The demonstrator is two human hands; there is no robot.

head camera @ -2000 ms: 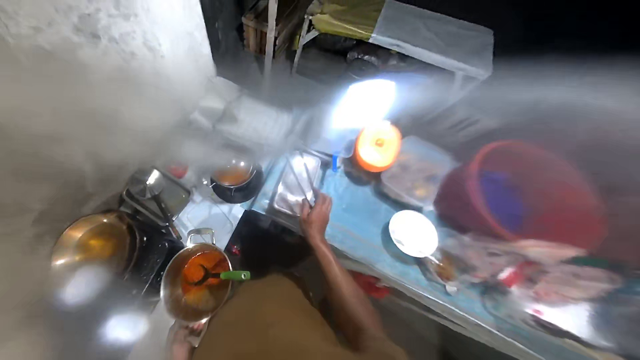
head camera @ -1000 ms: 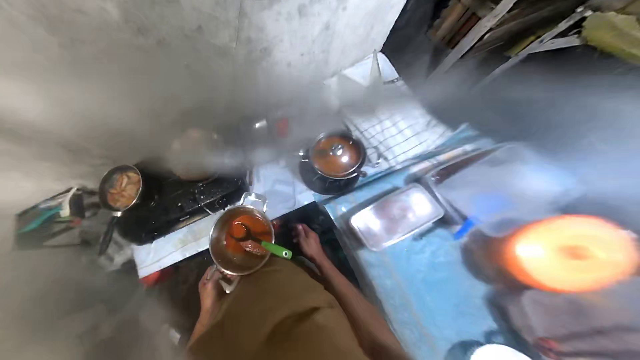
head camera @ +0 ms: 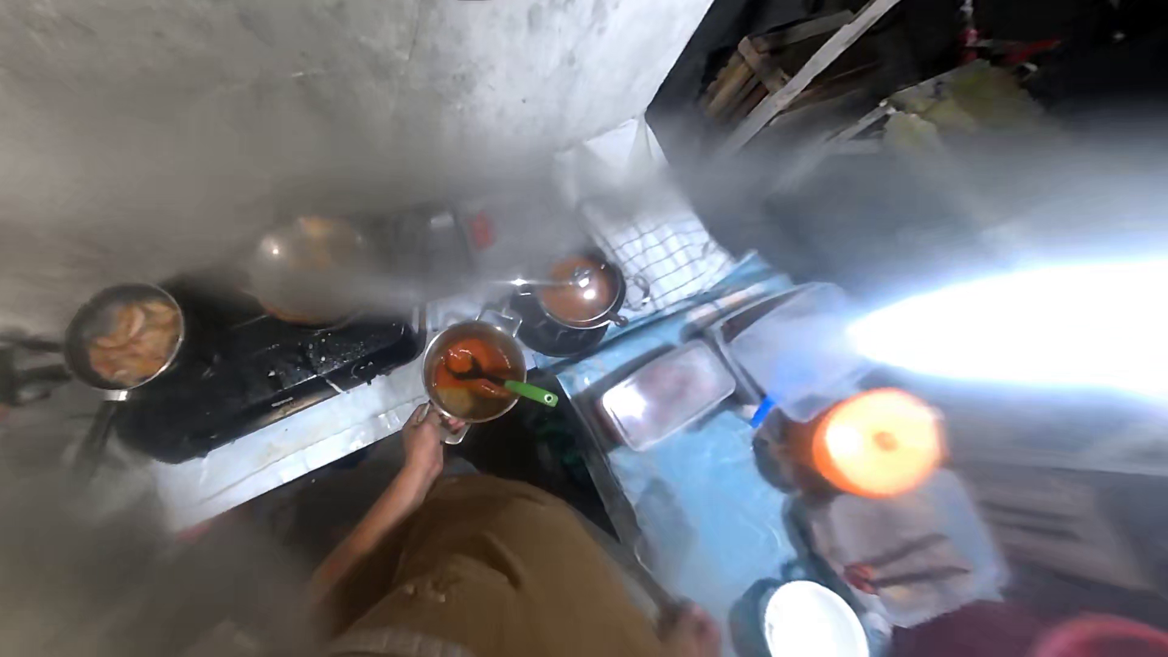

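My left hand (head camera: 424, 440) grips the near side handle of a metal pot (head camera: 474, 371) holding orange-red sauce. A spoon or ladle with a green handle (head camera: 531, 393) leans in the pot, its dark head in the sauce. My right hand (head camera: 692, 631), blurred, is low in the view at the near edge of the blue table; its fingers cannot be made out. A rectangular metal tray (head camera: 669, 395) lies on the blue-covered table. Behind the pot stands a dark pot with a glass lid (head camera: 581, 290).
A black gas stove (head camera: 301, 365) carries a frying pan of food pieces (head camera: 128, 336) and a steaming metal pan (head camera: 310, 265). On the blue table stand an orange-lidded container (head camera: 881, 443) and a white bowl (head camera: 815, 622). Steam blurs parts of the view.
My right hand was over the metal tray two seconds ago, then near the green handle; now it is low at the table's near edge. The left hand stays at the pot's handle. The view has swung.
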